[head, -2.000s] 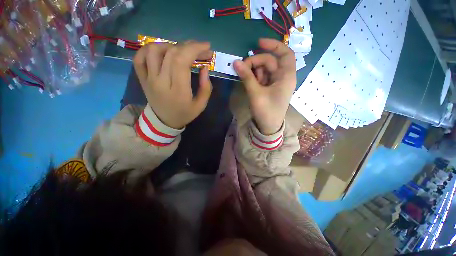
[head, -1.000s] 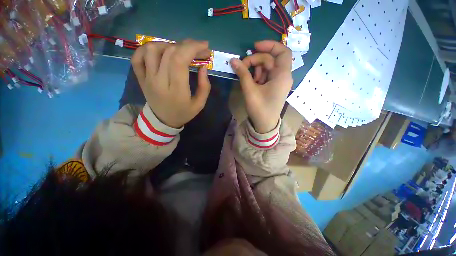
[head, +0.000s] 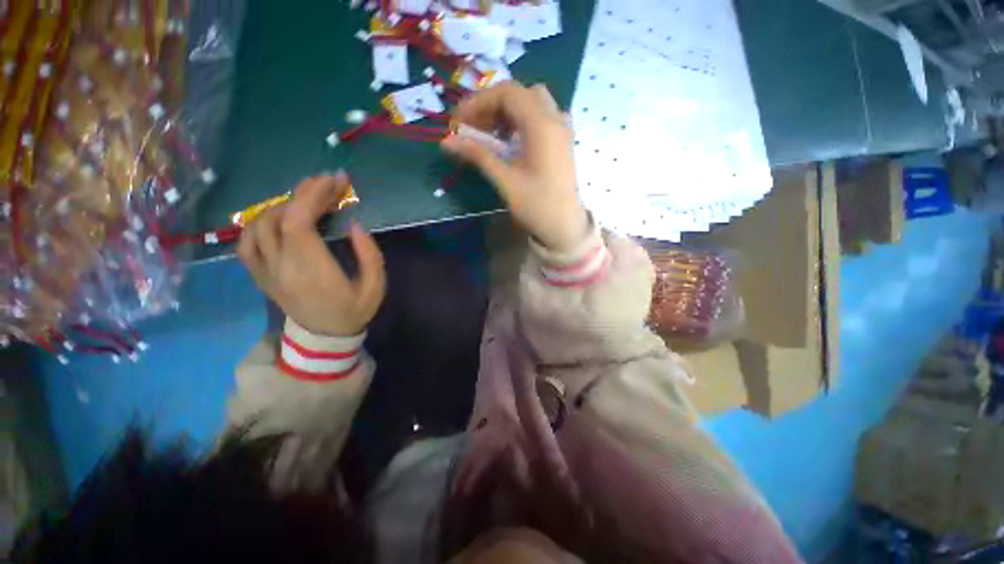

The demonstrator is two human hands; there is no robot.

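An amber flexible circuit (head: 262, 209) lies along the bench's front edge, with red wires running left from it. My left hand (head: 314, 256) is over this circuit, its fingers curled onto it and its thumb apart; they hide the circuit's middle. My right hand (head: 528, 160) is further right, over the bench. It pinches a small white pad piece (head: 482, 138) seen nearly edge-on, with red wires beside it. A loose pile of finished parts with white pads (head: 471, 36) and red wires lies just beyond my right hand.
Fanned white die-cut sheets (head: 672, 110) lie on the green bench (head: 297, 88) at right. Amber stock in clear plastic (head: 94, 165) is at far left. An open carton (head: 784, 259) and a bagged amber-red bundle (head: 691, 289) are below the bench edge at right.
The view has turned, shifting the bench things left. My right hand has moved away from my left hand to the pile, with a white piece in its fingers. My left hand remains on an amber circuit.
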